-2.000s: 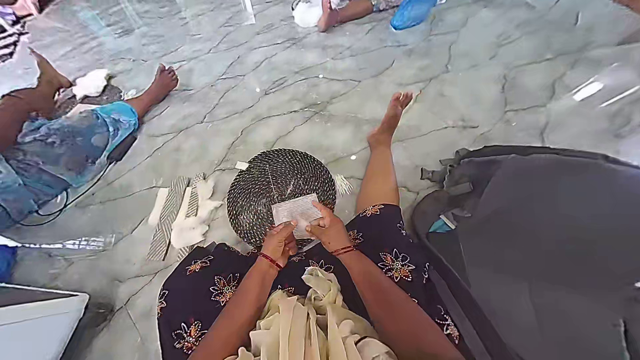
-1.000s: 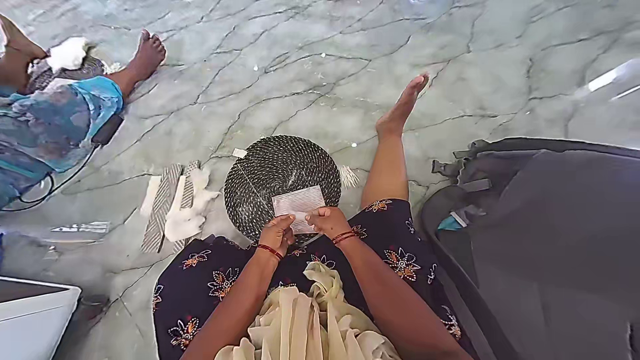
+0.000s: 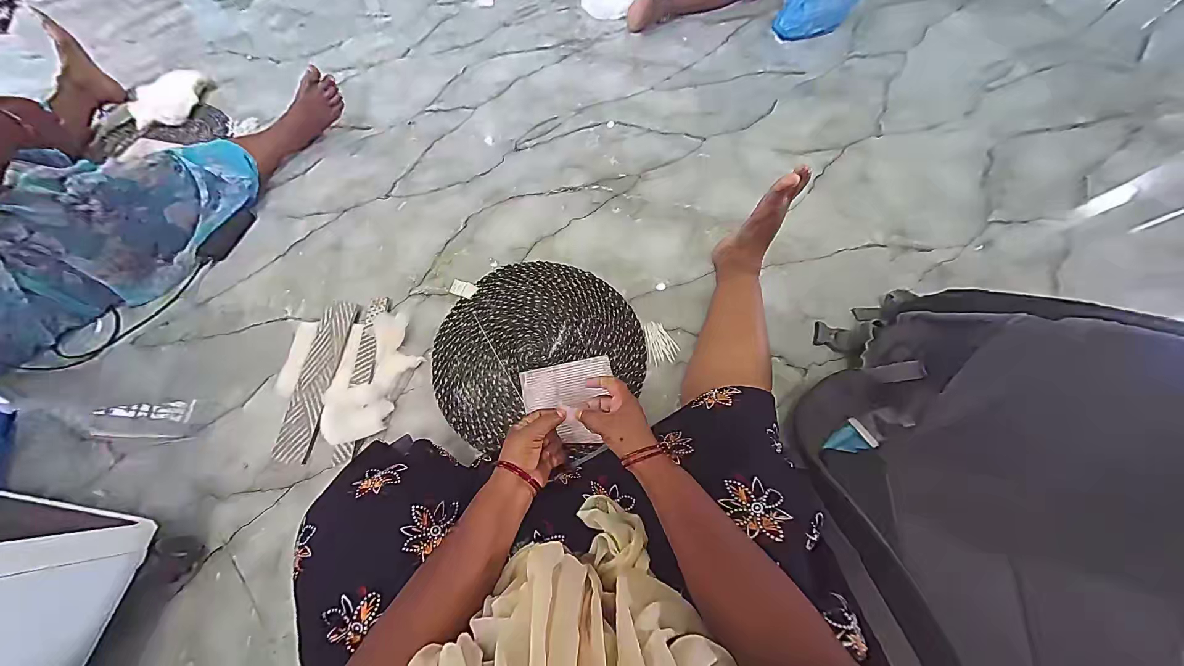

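A small striped fabric piece (image 3: pixel 564 388), pale and roughly rectangular, is pinched at its lower edge by my left hand (image 3: pixel 534 444) and my right hand (image 3: pixel 615 418). Beneath it lies a round woven black-and-white mat (image 3: pixel 536 314) on the floor, against my dark floral skirt. A thin thread runs across the mat, with a small pale tag (image 3: pixel 462 289) at its upper left edge. White fringe-like strands (image 3: pixel 660 343) show at the mat's right. To the left lie grey striped fabric strips (image 3: pixel 319 384) and white fluffy stuffing (image 3: pixel 361 407).
A black bag (image 3: pixel 1036 444) lies at the right, with a small blue item (image 3: pixel 851 437) on it. A white box (image 3: pixel 69 555) stands at lower left. Another person's leg (image 3: pixel 291 125) and a cable (image 3: pixel 139 328) are at upper left. A blue bag (image 3: pixel 814 17) is at the top.
Both hands have stayed close together on the fabric piece over the mat. My right hand's fingers now reach higher along its right side than one second ago.
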